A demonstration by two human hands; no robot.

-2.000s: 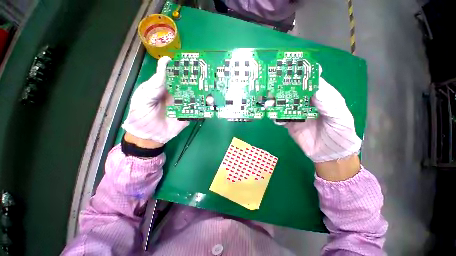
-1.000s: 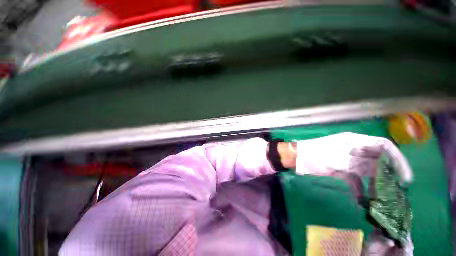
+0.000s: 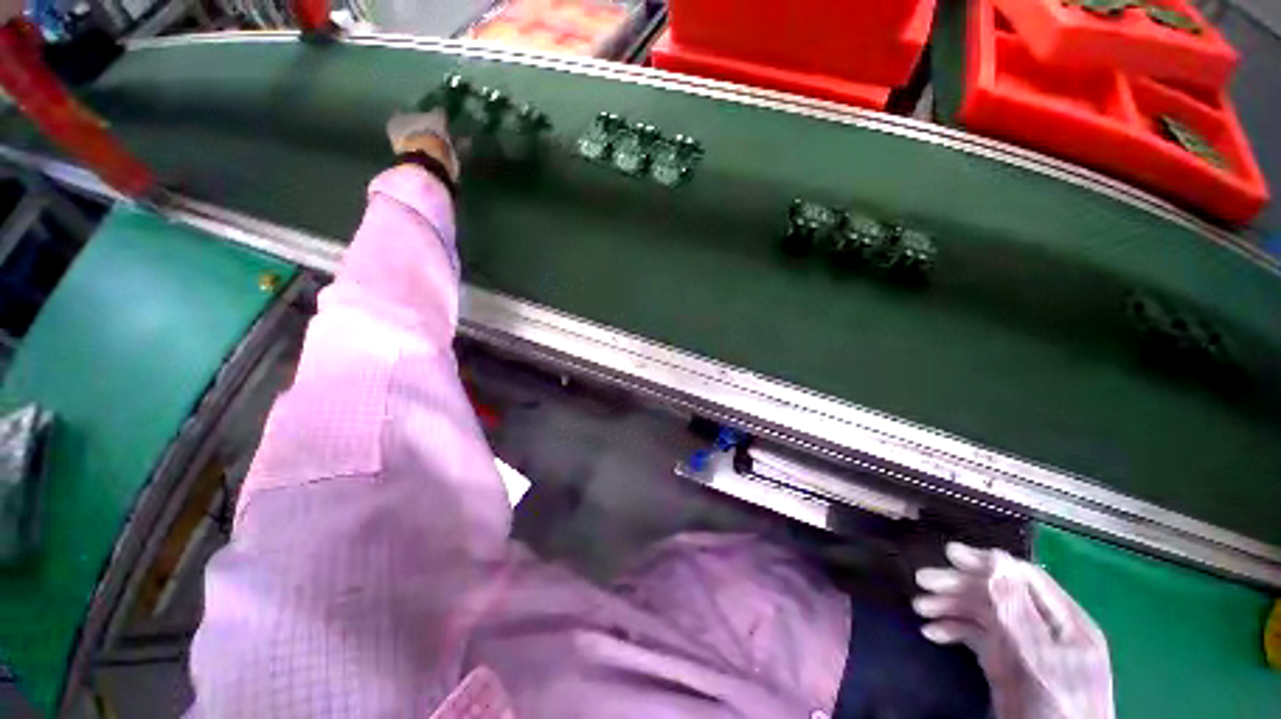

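My left hand [image 3: 423, 129], white-gloved with a black wrist band, reaches far over the dark green conveyor belt. It is at the near left end of a circuit board [image 3: 485, 107], small and blurred; whether its fingers grip the board cannot be told. The board lies on or just above the belt, tall parts up. My right hand [image 3: 1023, 629], white-gloved, is at the lower right by the green mat, fingers spread and empty.
More boards [image 3: 641, 149] lie spaced along the belt [image 3: 674, 267], behind a metal rail [image 3: 787, 410]. Red bins [image 3: 1110, 91] stand beyond. Below the rail are white papers with a blue item. A yellow tub is cut off at right.
The view has swung left to the conveyor. The board panel, earlier held in both hands over the mat, has left my right hand. My left arm is now stretched out over the belt.
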